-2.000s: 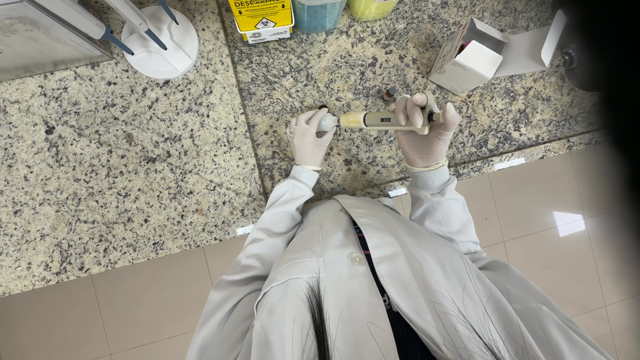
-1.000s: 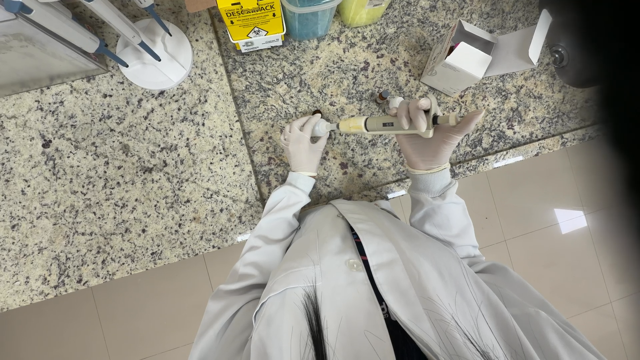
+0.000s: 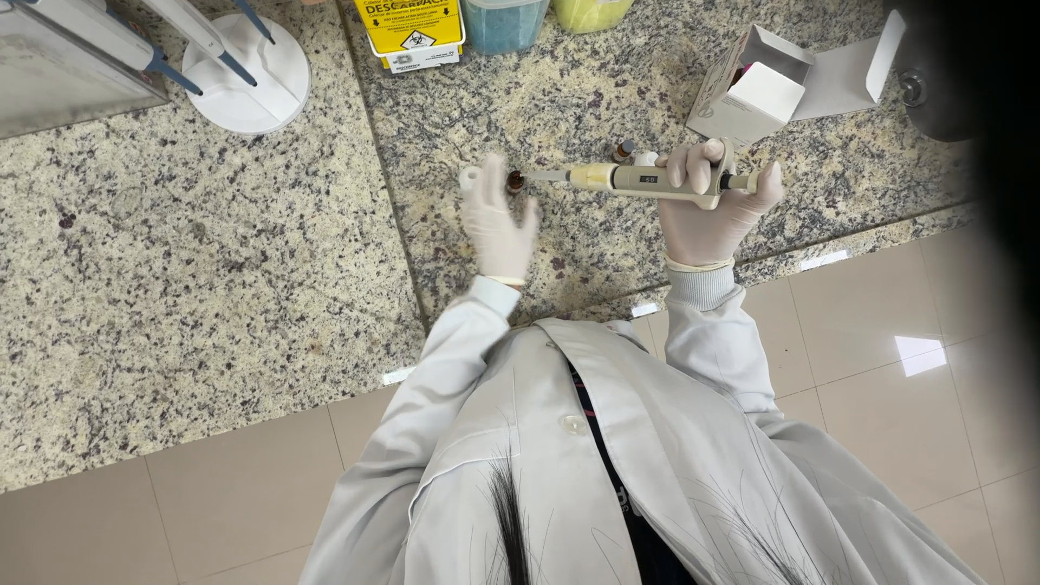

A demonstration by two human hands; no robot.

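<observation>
My gloved right hand (image 3: 703,195) is closed around a micropipette (image 3: 650,179), its thumb at the plunger end. The pipette lies nearly level in view, its clear tip pointing left at the mouth of a small amber glass vial (image 3: 515,180). My gloved left hand (image 3: 500,219) is beside that vial, fingers spread and slightly blurred; whether a finger touches the vial I cannot tell. A small white round object (image 3: 470,178) shows at the far side of its fingers. Behind the pipette stand a second amber vial (image 3: 623,150) and a small white piece (image 3: 646,158), partly hidden.
At the upper left are a white pipette stand (image 3: 248,89) with several pipettes and a metal-sided box (image 3: 73,73). A yellow sharps box (image 3: 413,28), a blue tub (image 3: 504,24) and a yellow-green tub (image 3: 591,10) line the back. An open white carton (image 3: 751,101) is at the right.
My left hand's fingers have spread from their bunched pose, and the amber vial now shows beside them. The pipette remains in my right hand.
</observation>
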